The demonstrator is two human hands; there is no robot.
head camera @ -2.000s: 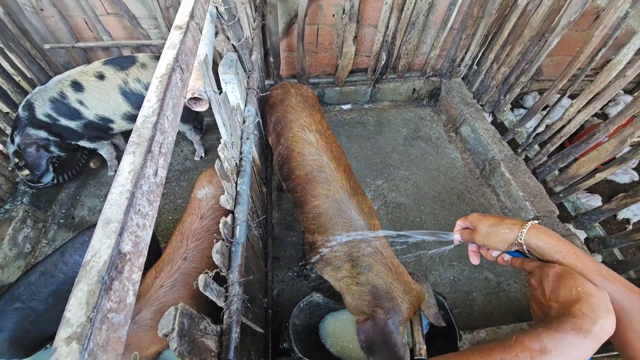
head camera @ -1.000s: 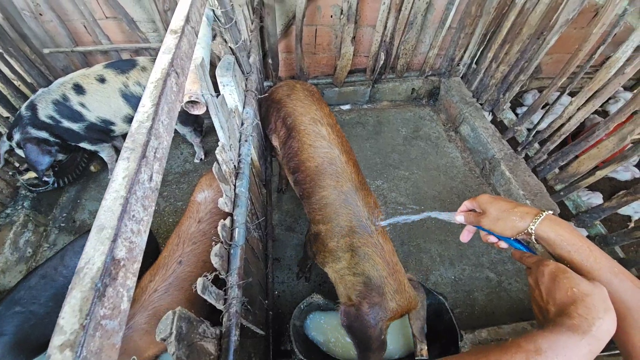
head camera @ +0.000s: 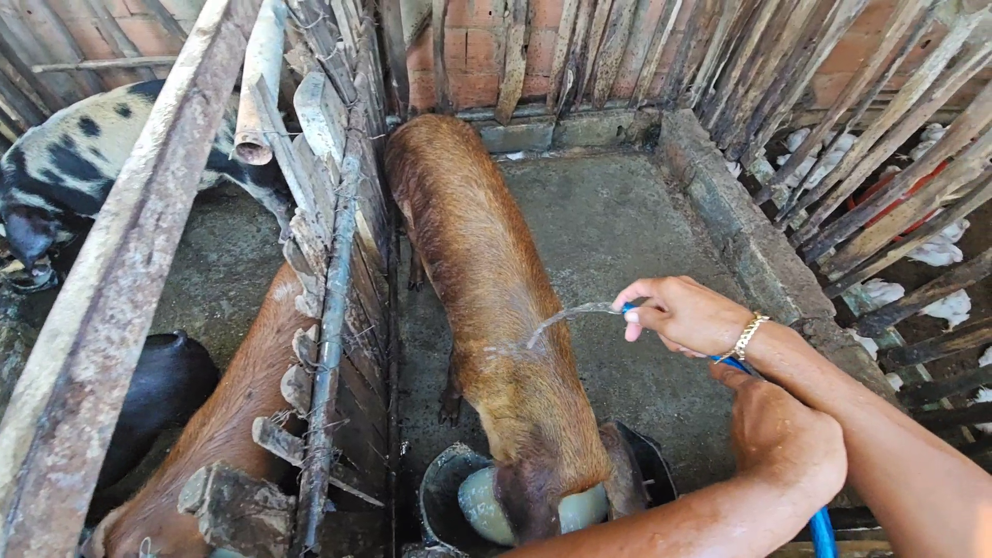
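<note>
My right hand (head camera: 682, 314), with a gold-coloured chain bracelet at the wrist, grips the end of a blue hose (head camera: 821, 533). A thin stream of water (head camera: 577, 310) leaves it and lands on the back of a reddish-brown pig (head camera: 492, 263). Below the right wrist, my left hand (head camera: 779, 430) is closed around the hose farther back, its fingers partly hidden. The pig stands with its head down in a dark trough (head camera: 449, 484) that contains pale, cloudy liquid (head camera: 484, 504); its snout is out of sight.
A wooden fence (head camera: 329, 310) with wire and a metal rail (head camera: 132, 256) divides this pen from one with a spotted pig (head camera: 77, 155), a brown pig (head camera: 232, 411) and a black pig (head camera: 159, 395). A low concrete wall (head camera: 736, 225) runs right; white birds (head camera: 942, 248) show behind slats.
The stream, which crossed the pig's shoulders and then reached its side, now falls in a shorter arc onto its back. The spotted pig has shifted left.
</note>
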